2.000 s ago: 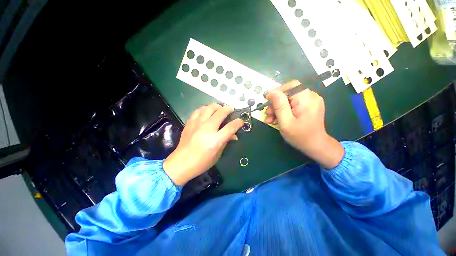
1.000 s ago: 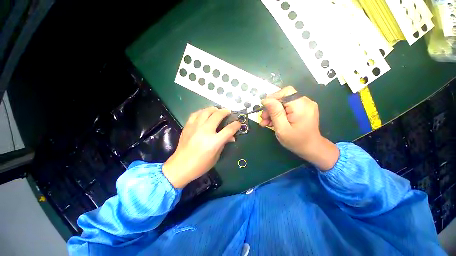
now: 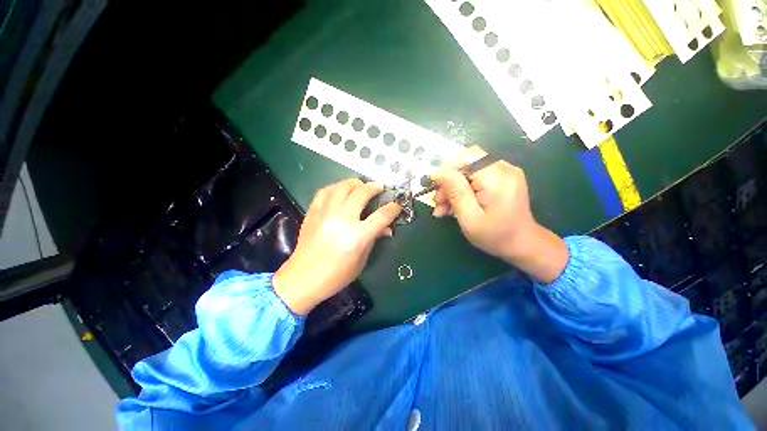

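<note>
My left hand (image 3: pixel 332 236) holds a small dark plate (image 3: pixel 404 210) with round openings between thumb and fingers, on the green mat. My right hand (image 3: pixel 492 206) holds thin dark tweezers (image 3: pixel 429 190) between thumb and fingers, their tip at the plate's upper opening. Whether the tip holds a piece is too small to tell. A white sheet (image 3: pixel 318 113) with two rows of black discs lies just beyond the plate; its lower right end is partly hidden by my right hand. A small pale ring (image 3: pixel 405 272) lies alone on the mat nearer my body.
A glossy black pocketed tray (image 3: pixel 244 223) lies at the left. Fanned white sheets (image 3: pixel 547 50) with black dots and yellow strips (image 3: pixel 641 29) are at the upper right, beside a clear bag (image 3: pixel 740 63). Blue and yellow tape (image 3: pixel 618 172) and a second dark tray (image 3: pixel 715 236) are at the right.
The tweezers have become more level-angled and their tip stays at the plate. Both hands keep their holds. The whole view has shifted slightly, with the fanned sheets moving up and left.
</note>
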